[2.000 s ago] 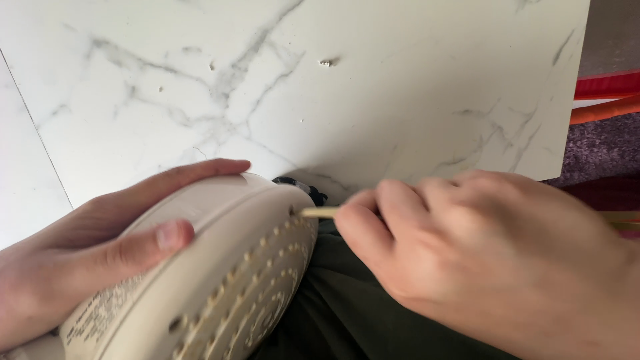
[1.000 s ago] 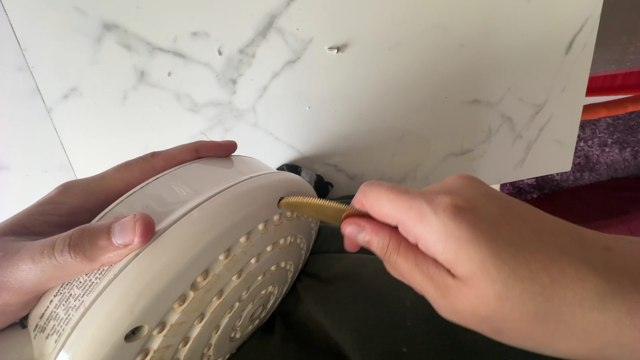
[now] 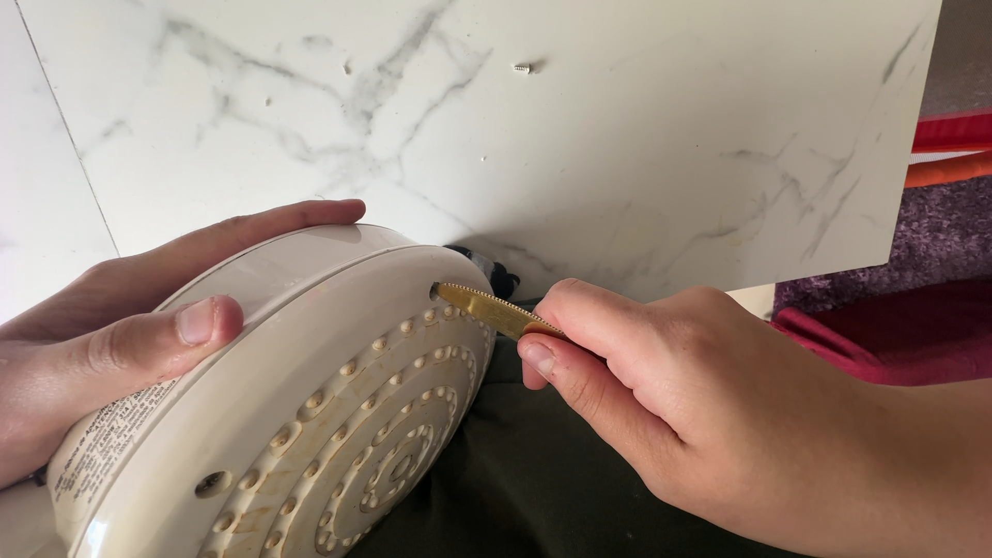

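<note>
My left hand (image 3: pixel 116 356) grips the rim of a round white plastic electric shower head (image 3: pixel 310 287), thumb over the side and fingers behind. Its nozzle face, with rings of yellowed raised nozzles, is tilted to the lower right. In my right hand (image 3: pixel 666 372) is a brass-coloured knife (image 3: pixel 496 310) with a serrated edge, pinched between thumb and fingers. The knife's tip sits at a small hole near the upper edge of the face. Another round hole (image 3: pixel 211 484) shows at the lower left of the face. A label with print is on the casing's side.
A metal screw (image 3: pixel 523 69) lies on the white marble-patterned tabletop (image 3: pixel 659 155), along with several small crumbs. A dark object (image 3: pixel 504 279), partly hidden, is behind the shower head. Dark green cloth (image 3: pixel 480 473) lies below. Right of the table are a purple rug (image 3: pixel 938 232) and red cloth (image 3: pixel 891 333).
Two seconds ago the right hand was blurred and farther forward over the tool; one second ago the knife showed clearly at the upper hole. Its tip remains there now.
</note>
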